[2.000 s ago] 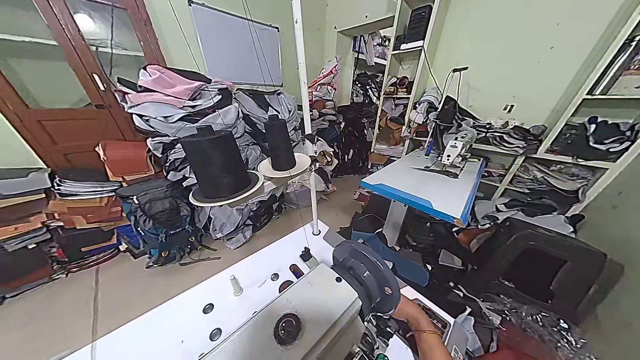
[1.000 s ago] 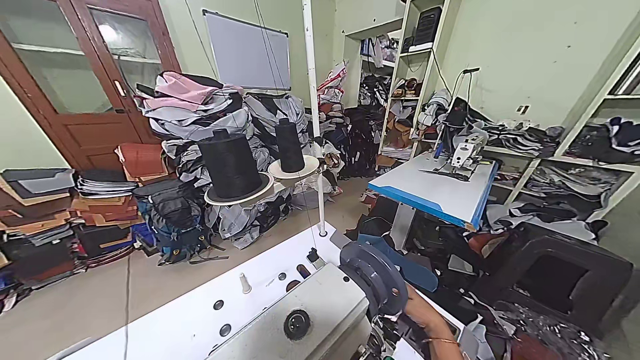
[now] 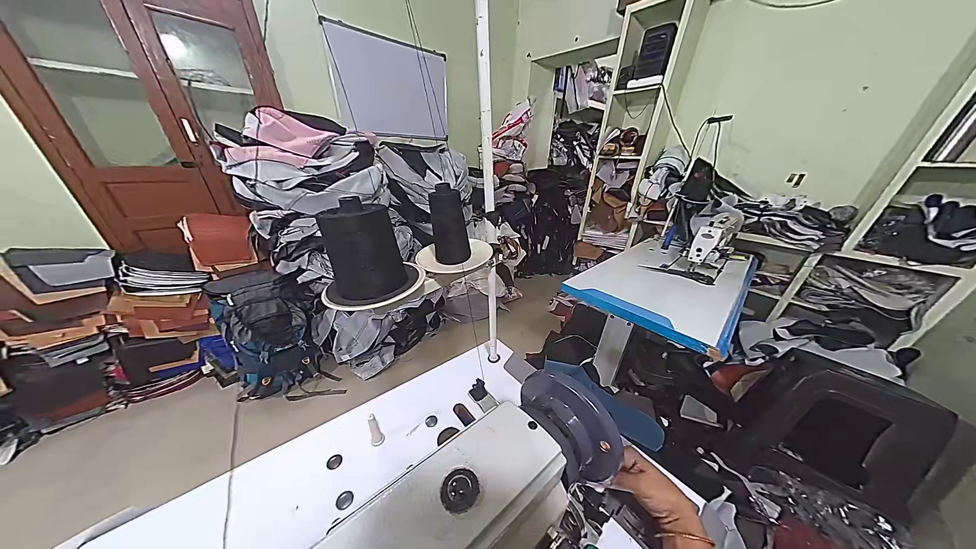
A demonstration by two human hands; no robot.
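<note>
At the lower right, my right hand (image 3: 657,492) reaches to the rim of the grey handwheel (image 3: 576,427) of a sewing machine (image 3: 457,488); its fingertips are hidden behind the wheel. A bangle circles the wrist. My left hand is out of view. The machine head sits on a white table (image 3: 267,488). Behind it, a large black thread cone (image 3: 362,252) and a smaller black cone (image 3: 450,229) stand on round holders fixed to a white pole (image 3: 488,152). A white spool pin (image 3: 375,430) rises from the tabletop.
A second sewing machine (image 3: 709,244) stands on a blue-edged table (image 3: 648,293). Cloth bundles (image 3: 305,175), a backpack (image 3: 263,328) and stacked leather-like pieces (image 3: 160,305) lie along the back and left. A black plastic chair (image 3: 846,427) is at the right.
The view has shifted slightly to the left, so things sit farther right. My right hand stays at the handwheel.
</note>
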